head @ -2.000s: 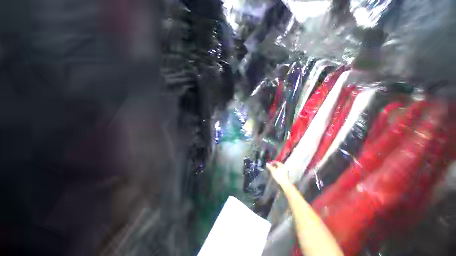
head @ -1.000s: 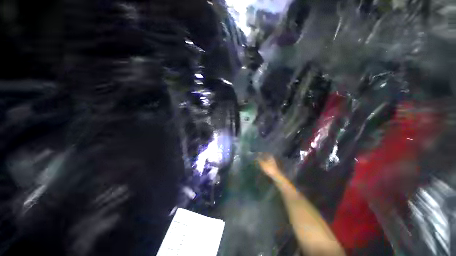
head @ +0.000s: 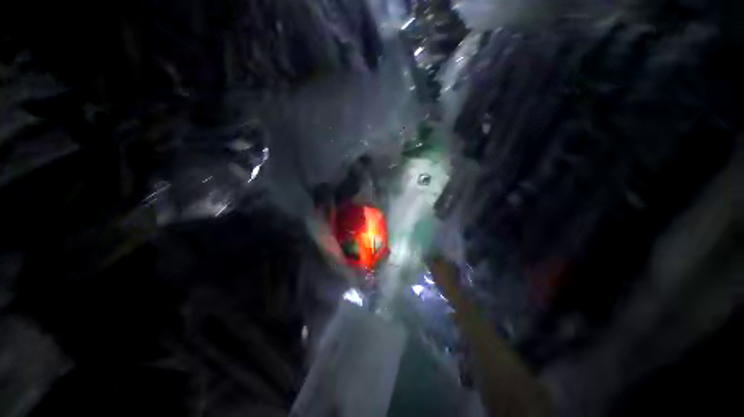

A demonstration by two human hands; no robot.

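Observation:
The frame is dark and blurred. A pale paper sheet (head: 351,362) stands at the bottom centre, cut off by the lower edge; what holds it is hidden. My left hand is not in view. My right forearm reaches up from the bottom edge, and my right hand (head: 445,275) is small, dark and blurred to the right of the sheet, apart from it. I cannot tell whether its fingers hold anything. Dark covered garments (head: 563,171) hang close on the right side.
A bright red object (head: 372,236), possibly a stool, stands low in the aisle ahead, left of centre. The narrow green floor (head: 420,379) runs between dark stock on both sides. Shiny clear film (head: 216,183) juts out at the left. A pale patch (head: 424,179) lies farther ahead.
The view has moved along the aisle and darkened. The large red garments at the right have gone from view, and the red object has appeared ahead. The sheet has shifted right and my right arm remains extended.

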